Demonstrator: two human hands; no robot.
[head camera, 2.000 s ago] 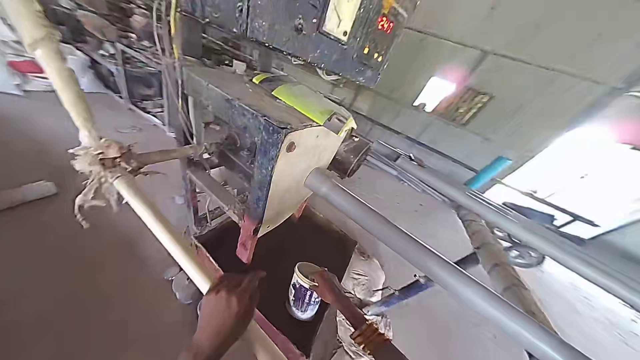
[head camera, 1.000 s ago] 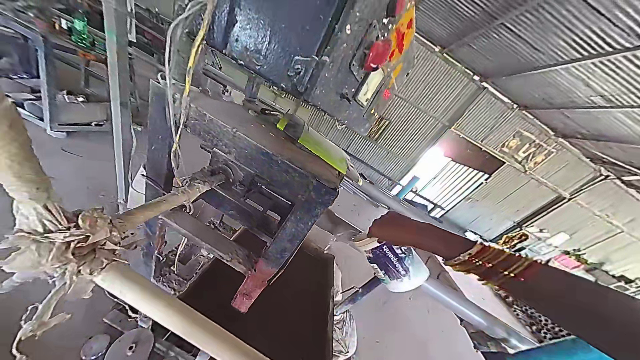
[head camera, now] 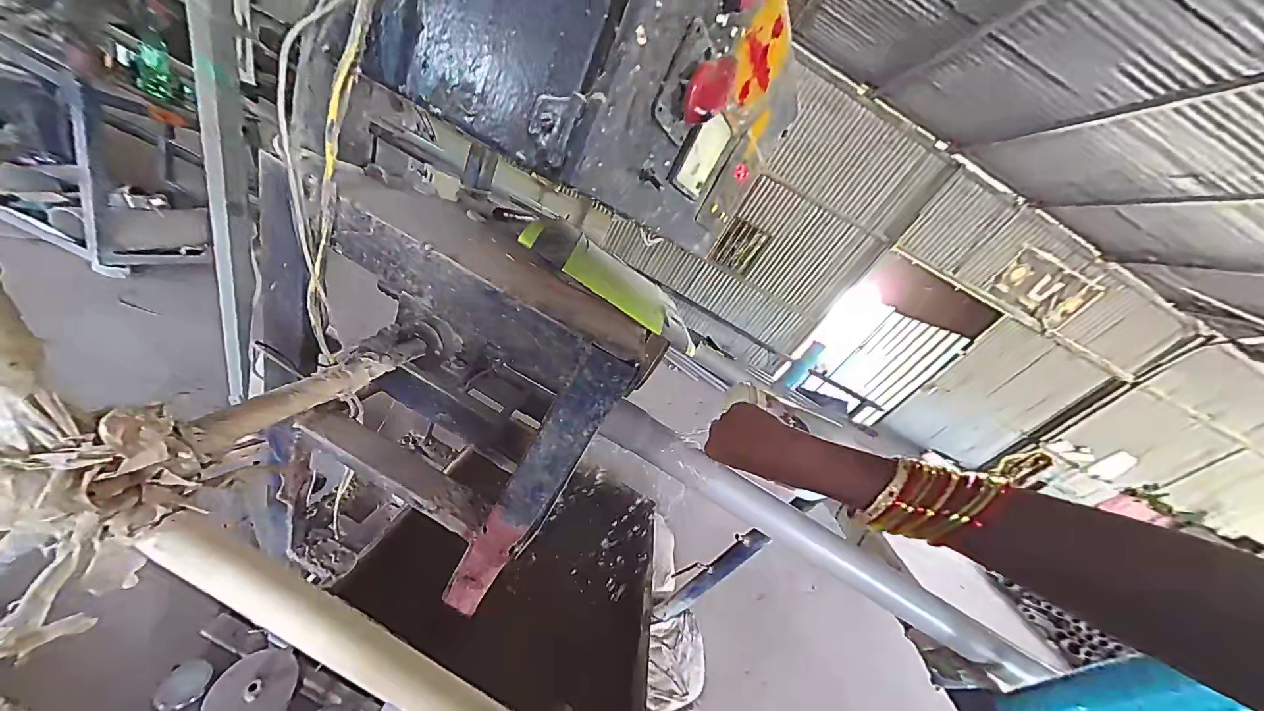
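Observation:
My right hand (head camera: 746,434), with bangles at the wrist, is raised beside the grey pipe (head camera: 790,533). Its fingers are closed around a pale tub (head camera: 743,395), of which only a bit of rim shows past the knuckles. Thin streaks of liquid show by the pipe, and white drops are scattered over the dark open tank (head camera: 583,592) below. The pipe leads out from beneath the dark metal machine frame (head camera: 474,267). My left hand is out of view.
A pale pole (head camera: 306,612), tied with cloth strips (head camera: 128,444), crosses the lower left. A control box (head camera: 494,69) with a red button hangs above the frame. Cables run down its left side. Metal discs (head camera: 252,681) lie on the floor, and something blue (head camera: 1136,686) is at bottom right.
My right hand has gone up from the tank with the tub, which now shows far less. My left hand, near the pole two seconds ago, has left the view. The view has shifted strongly.

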